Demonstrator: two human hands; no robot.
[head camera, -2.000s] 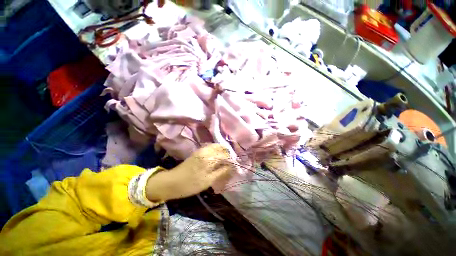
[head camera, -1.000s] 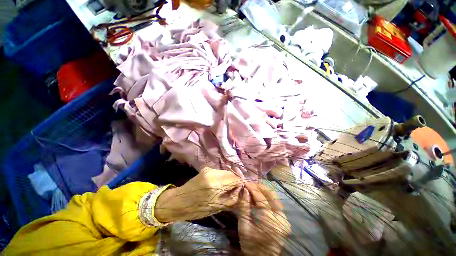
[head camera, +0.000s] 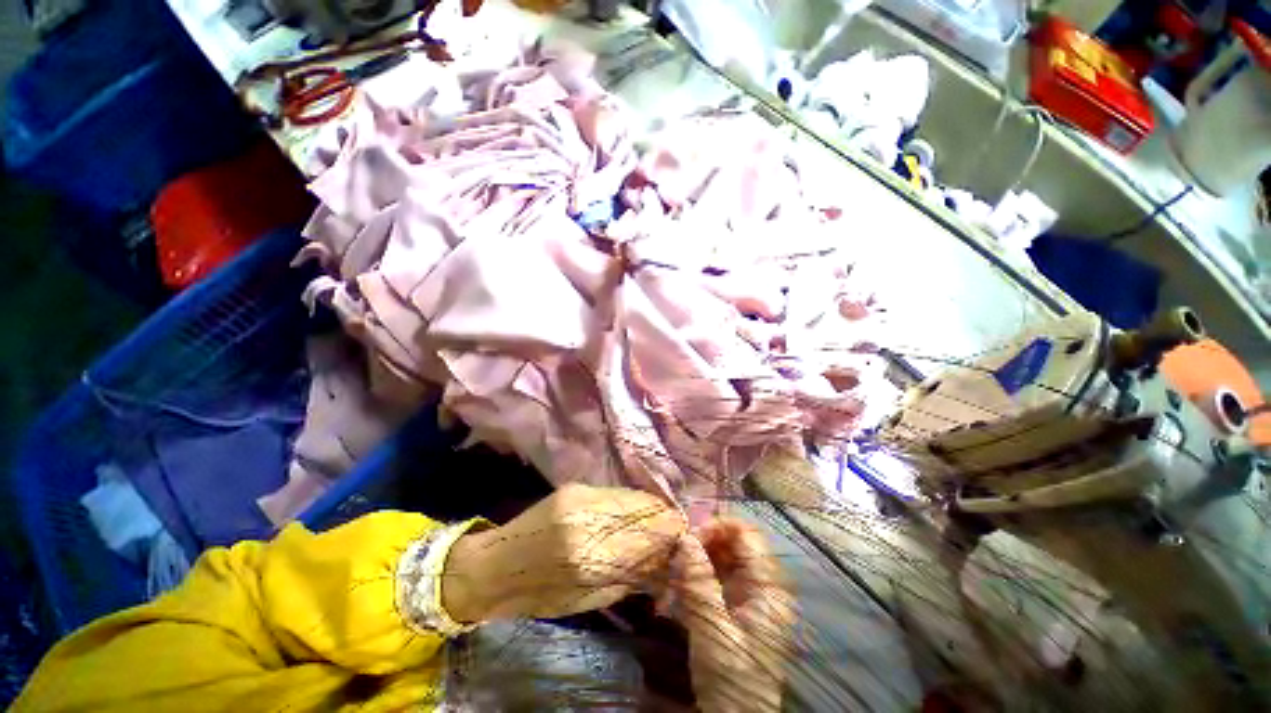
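A large ruffled heap of pale pink fabric pieces (head camera: 516, 293) lies on the pale table, with a small blue strip near its centre. My left hand (head camera: 592, 553) is at the heap's near edge, its fingers closed on the end of a pink piece. My right hand (head camera: 746, 599) is beside it, fingers bent and fingertips close to my left fingertips. It is blurred and crossed by dark hair-like lines, so its hold is unclear. The cream sewing machine (head camera: 1025, 397) is at right, its needle area lit bluish-white and partly hidden.
Red-handled scissors (head camera: 318, 98) lie at the table's far left. A blue basket (head camera: 153, 362) with purple-grey cloth and a red container (head camera: 223, 216) are at left. White spools (head camera: 871, 105) sit in the back trough, a red box (head camera: 1090, 87) behind them. An orange cone (head camera: 1210, 383) is at far right.
My right hand has come in from the lower right to meet my left hand. My left hand has moved slightly down and right. The heap looks little changed.
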